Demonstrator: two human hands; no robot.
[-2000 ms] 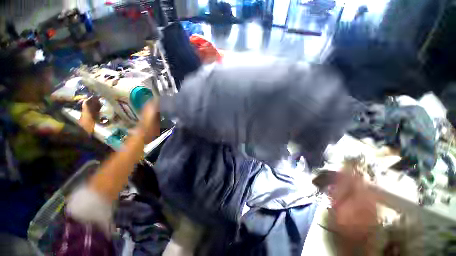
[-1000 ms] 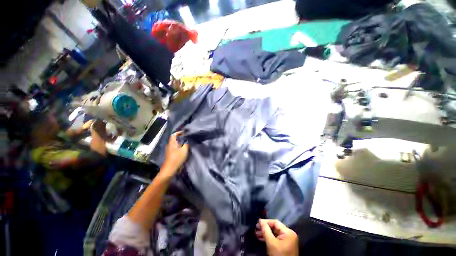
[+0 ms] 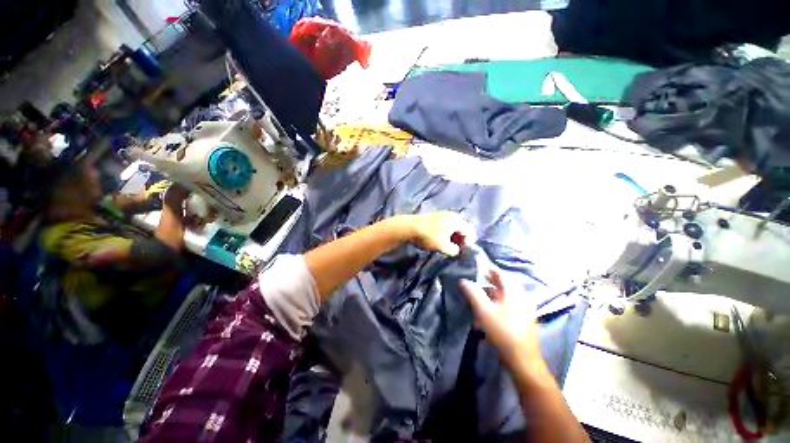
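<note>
A grey-blue garment point(image 3: 372, 303) lies spread in folds over the table's front and my lap. My left hand point(image 3: 437, 232) reaches across it, its fingers closed on the cloth near the middle, with a small dark red spot at the fingertips. My right hand point(image 3: 501, 313) is just below and to the right, fingers apart and touching or close to the cloth; whether it grips any is unclear. The white sewing machine head point(image 3: 745, 255) with black knobs stands to the right of both hands.
Red-handled scissors point(image 3: 747, 400) lie on the machine bed at right. Grey cloth point(image 3: 476, 112) and a green mat point(image 3: 554, 80) are at the back, a dark heap point(image 3: 710, 108) back right. A person point(image 3: 104, 251) works at a neighbouring machine point(image 3: 227, 169) left. A mesh basket point(image 3: 165, 355) stands lower left.
My left hand has moved right across the garment from its left side. My right hand has moved up from the lower edge onto the cloth, close to my left hand. The view has shifted slightly.
</note>
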